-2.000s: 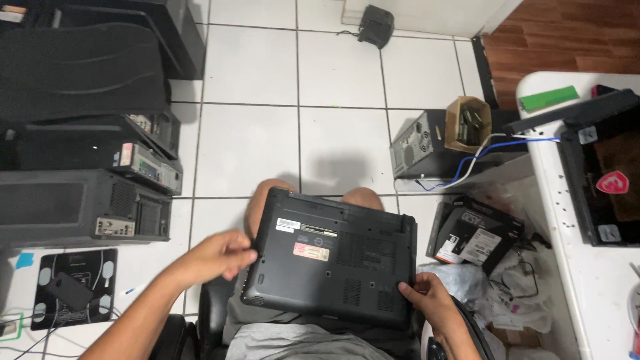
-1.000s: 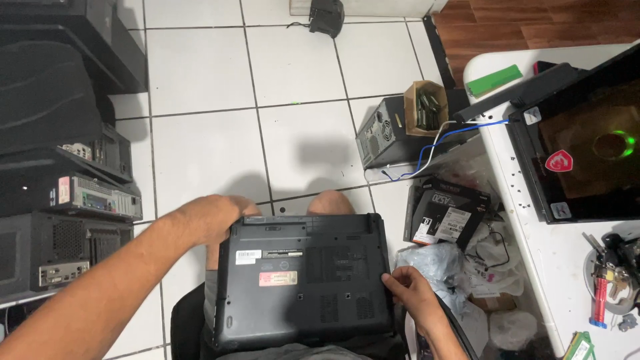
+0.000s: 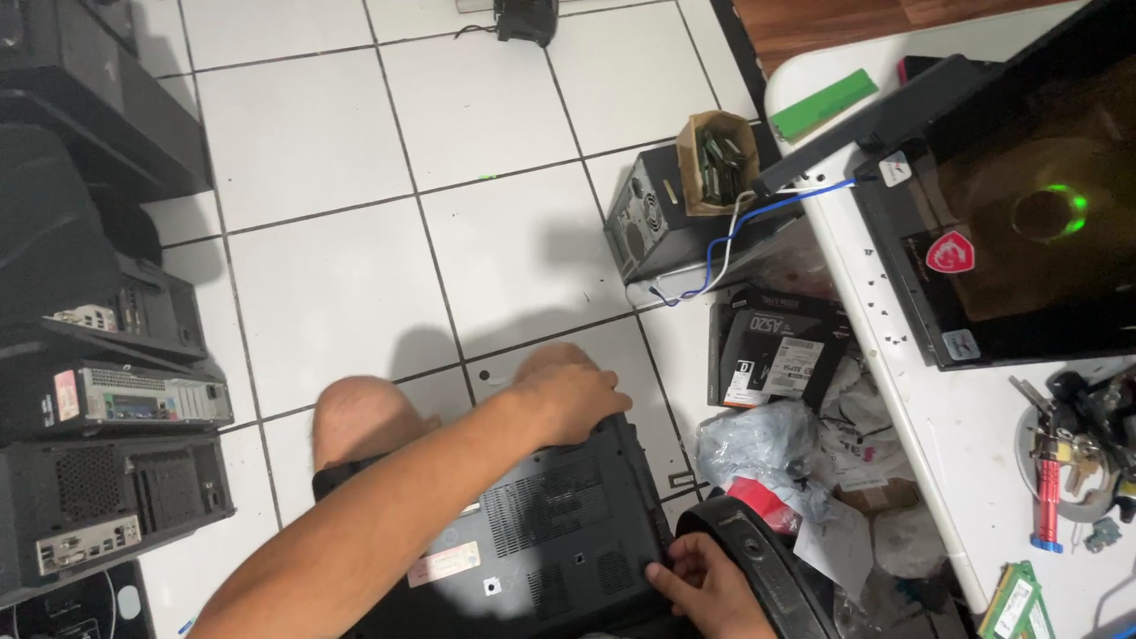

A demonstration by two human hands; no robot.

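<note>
A black laptop [image 3: 532,515] lies bottom side up across the person's lap, with vents, screw holes and a pinkish label showing. My left hand [image 3: 572,399] reaches across it to the far right corner; its fingers curl over the edge there, and whether they grip it is unclear. My forearm covers much of the laptop's left part. At the near right edge, my right hand [image 3: 701,581] has its thumb and fingertips against the laptop's side, next to a black chair armrest [image 3: 754,550].
Desktop computer cases [image 3: 115,515] stand stacked at left. Behind right, another case [image 3: 652,213] bears a cardboard box [image 3: 719,164] of memory modules. Plastic bags [image 3: 763,444] and a motherboard box [image 3: 781,355] lie beside the white table [image 3: 932,444], which holds tools [image 3: 1047,497] and a glass-sided PC case [image 3: 1003,213].
My left hand has moved from the laptop's left side along the far edge to its far right corner. My right hand stays at the right edge. The view has shifted right.
</note>
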